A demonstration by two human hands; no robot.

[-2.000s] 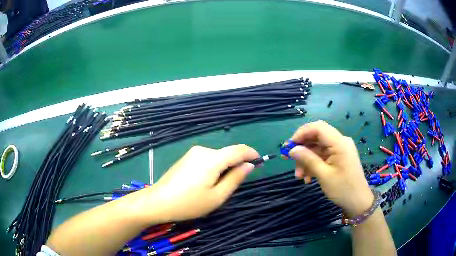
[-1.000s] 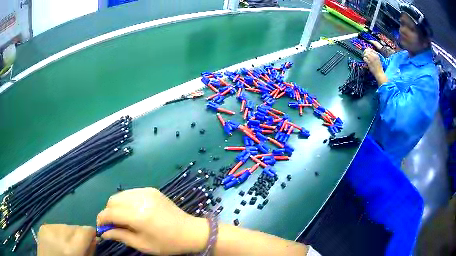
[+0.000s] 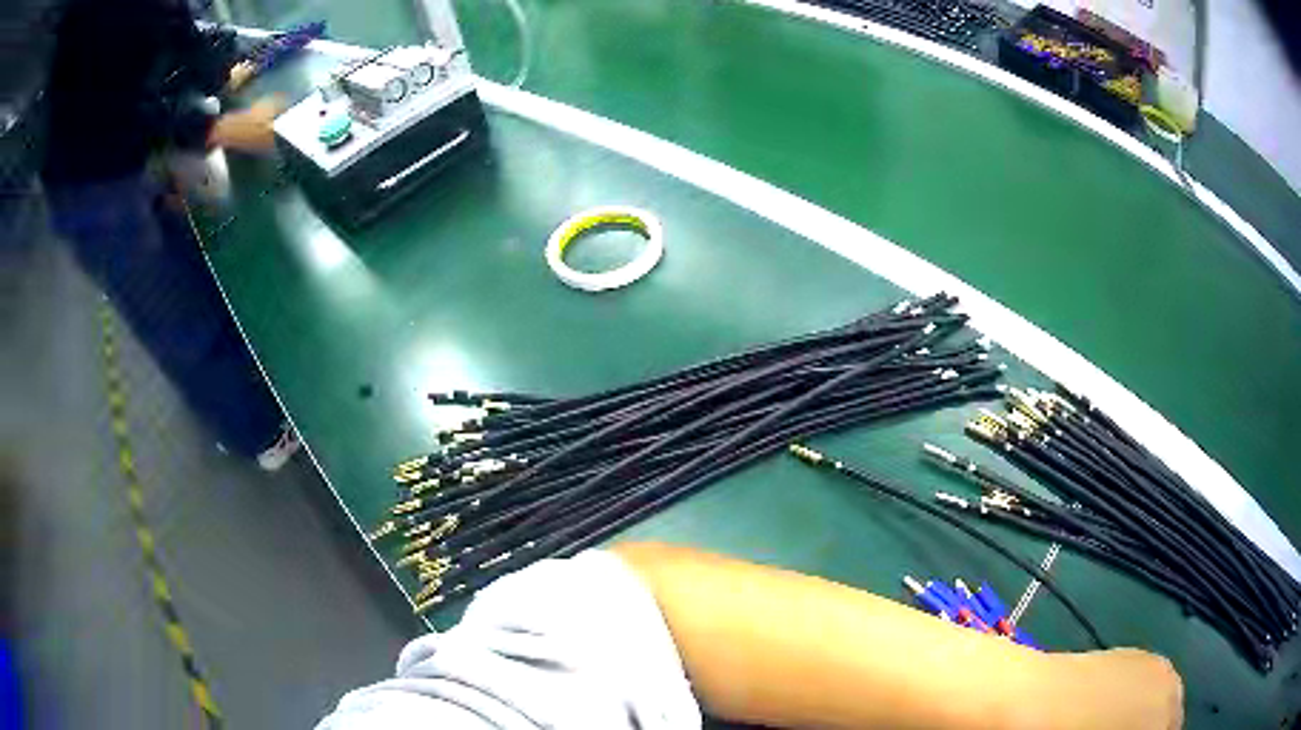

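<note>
My left hand (image 3: 1134, 687) is at the bottom right, partly cut off by the lower edge, with its fingers hidden. A single black cable (image 3: 942, 511) with a gold tip runs into it, and the hand appears closed around it. Blue-and-red connector pieces (image 3: 970, 606) with pale metal tips lie just beyond my forearm. A large bundle of black cables (image 3: 671, 414) with gold ends lies across the middle. Another cable bundle (image 3: 1156, 499) lies at the right by the white strip. My right hand is out of view.
A roll of tape (image 3: 606, 250) lies beyond the bundles. A bench machine (image 3: 385, 136) with a black front stands farther along. A person in dark clothes (image 3: 136, 186) stands at the bench's left edge. A white strip (image 3: 771, 211) borders the raised green surface.
The view has swung far left, from the blue-red heap to the tape roll and machine. My right hand has left the picture; only my left arm and part of that hand show.
</note>
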